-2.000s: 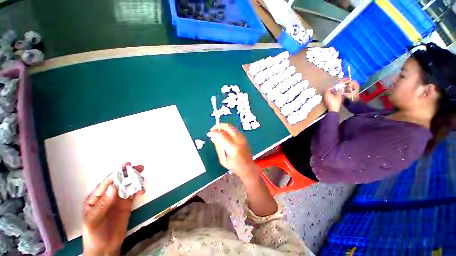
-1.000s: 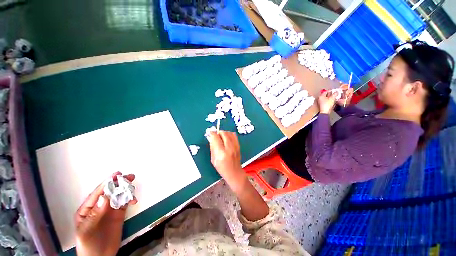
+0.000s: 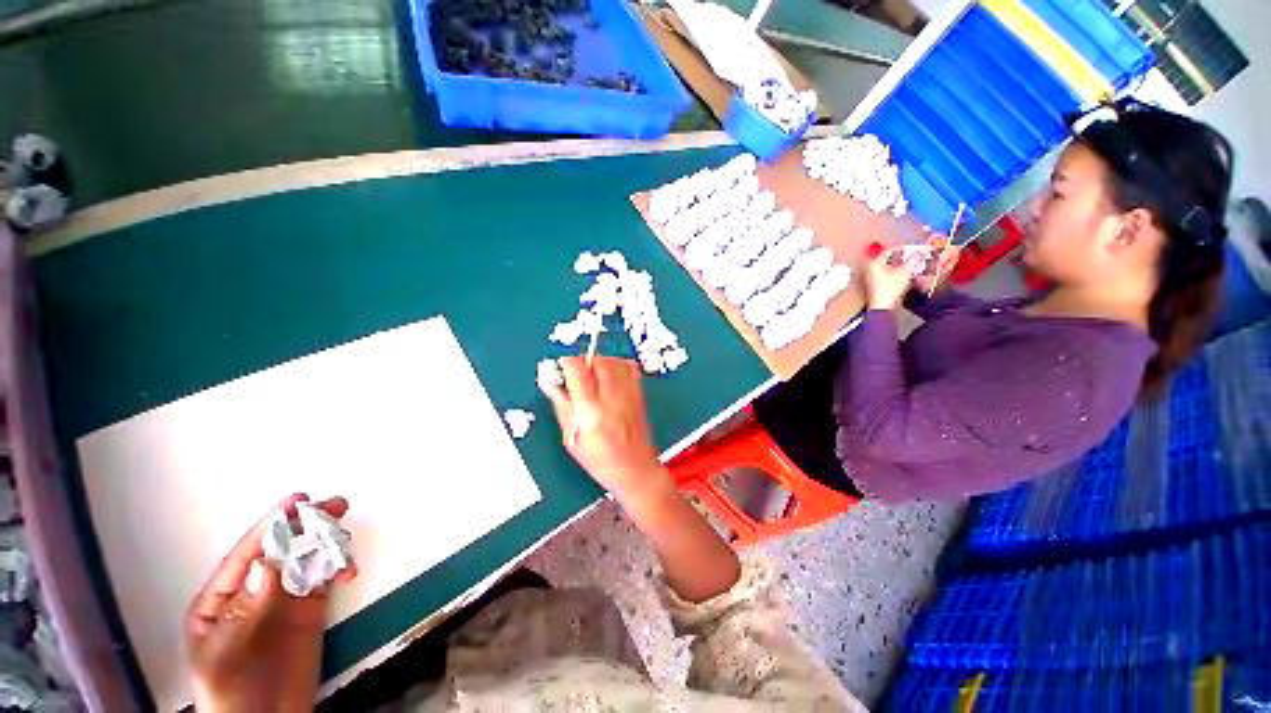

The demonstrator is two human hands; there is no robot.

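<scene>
My left hand (image 3: 265, 613) holds a hollow grey-white moulded piece (image 3: 307, 549) in its fingertips above the lower part of the white sheet (image 3: 307, 432), its opening facing up. My right hand (image 3: 606, 418) holds a thin pale stick (image 3: 594, 339) that sticks up past the fingers; its lower part is hidden by the hand. A small white piece (image 3: 549, 373) shows at the right hand's fingertips. A loose pile of small white pieces (image 3: 634, 300) lies on the green surface just beyond this hand. One more white piece (image 3: 519, 422) lies beside the sheet's right edge.
A pink tray (image 3: 49, 488) with grey castings is at the left edge. A brown board (image 3: 774, 365) with rowed white pieces lies at right, beside a person in purple (image 3: 990, 397) holding a piece and a stick. A blue tray (image 3: 558, 114), small blue box (image 3: 760, 135) and red stool (image 3: 767, 495) also show.
The whole view has shifted, so the bench things sit further left. My right hand has come closer to the loose pile, and a white piece now shows at its fingertips. My left hand still holds the casting.
</scene>
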